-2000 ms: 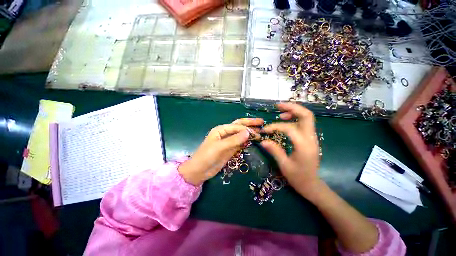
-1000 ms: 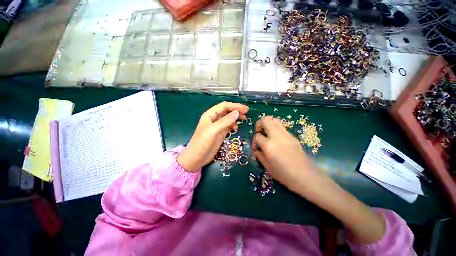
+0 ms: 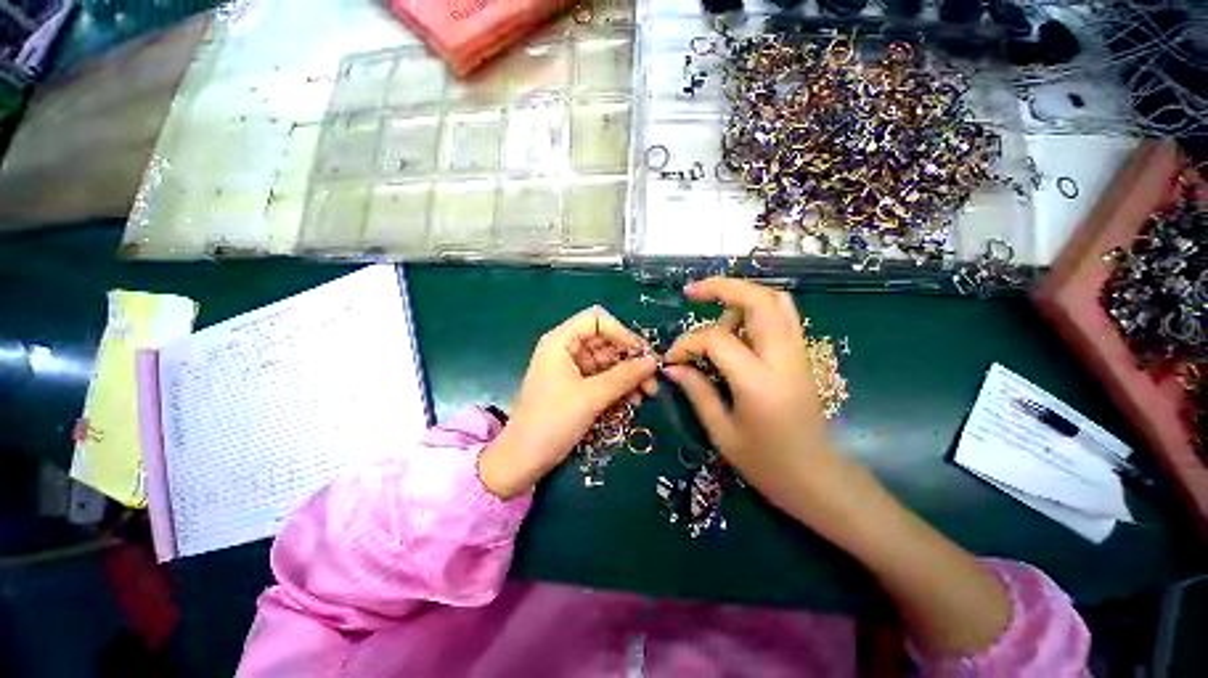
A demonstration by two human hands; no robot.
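Observation:
My left hand [image 3: 559, 397] and my right hand [image 3: 768, 397] meet fingertip to fingertip over the bench. A tiny piece [image 3: 658, 360] is pinched between them; it is too small and blurred to name surely. Below my left hand lies a small loose heap of ring pieces [image 3: 612, 435]. A darker tangled heap of pieces [image 3: 694, 498] lies nearer my body. A pile of pale gold fittings [image 3: 828, 375] shows beside my right hand, which partly hides it.
Beyond the hands are a compartment box [image 3: 464, 219] and a white tray [image 3: 676, 219] with the stock heap [image 3: 861, 139]. An open notebook [image 3: 285, 397] lies left. Note slips [image 3: 1027, 464] and a salmon-red tray [image 3: 1086, 252] are at right.
A second ago my hands were apart, with my right hand lower; now the fingertips have come together. My right hand has moved up and its upper fingers have spread.

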